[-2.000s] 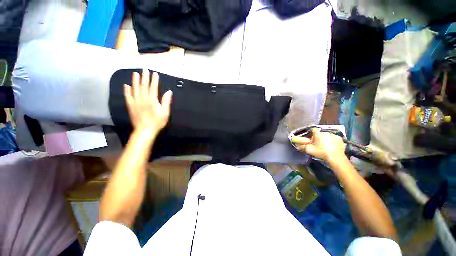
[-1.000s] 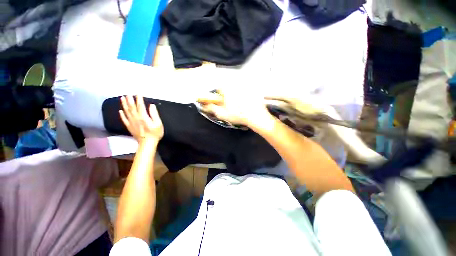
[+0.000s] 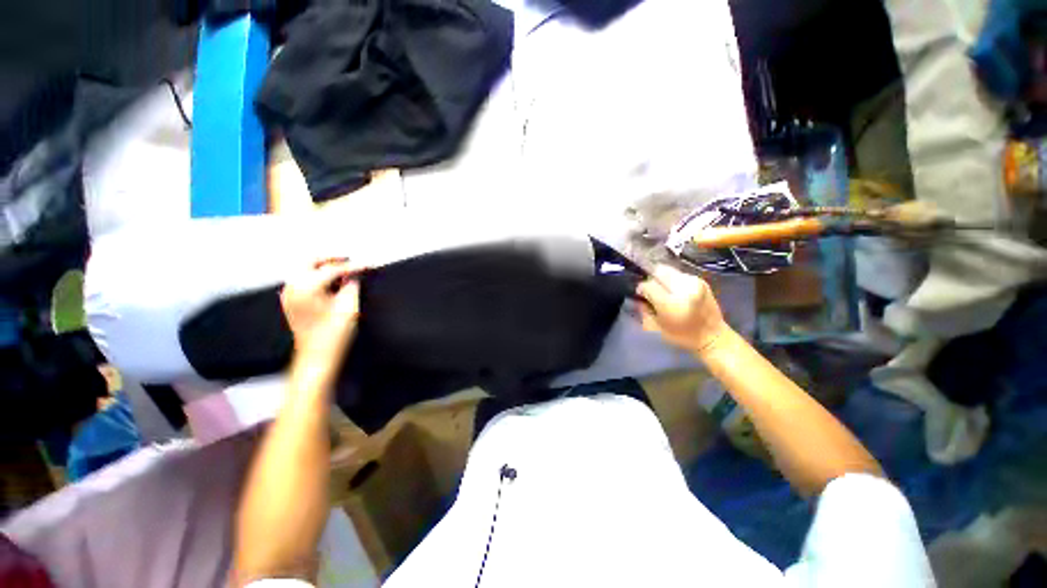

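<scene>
The dark garment (image 3: pixel 482 304) lies across the rounded white-covered pressing arm (image 3: pixel 144 310) in front of me. My left hand (image 3: pixel 322 301) pinches its upper edge left of the middle. My right hand (image 3: pixel 680 306) grips its upper right corner, where a small whitish patch shows beside the fingers. The steam iron (image 3: pixel 746 233) rests at the right end of the table, its yellow-orange handle free of my hand, just above and right of my right hand.
A black garment heap (image 3: pixel 373 86) and a blue box (image 3: pixel 227 115) lie at the back left. The iron's hose (image 3: pixel 907 218) trails right. Pink cloth (image 3: pixel 149 505) hangs at the lower left. A cardboard box (image 3: pixel 396 488) is below the table.
My right hand has let go of the iron, now at the right end, and taken the garment's right corner. My left hand has gone from lying flat to pinching the edge.
</scene>
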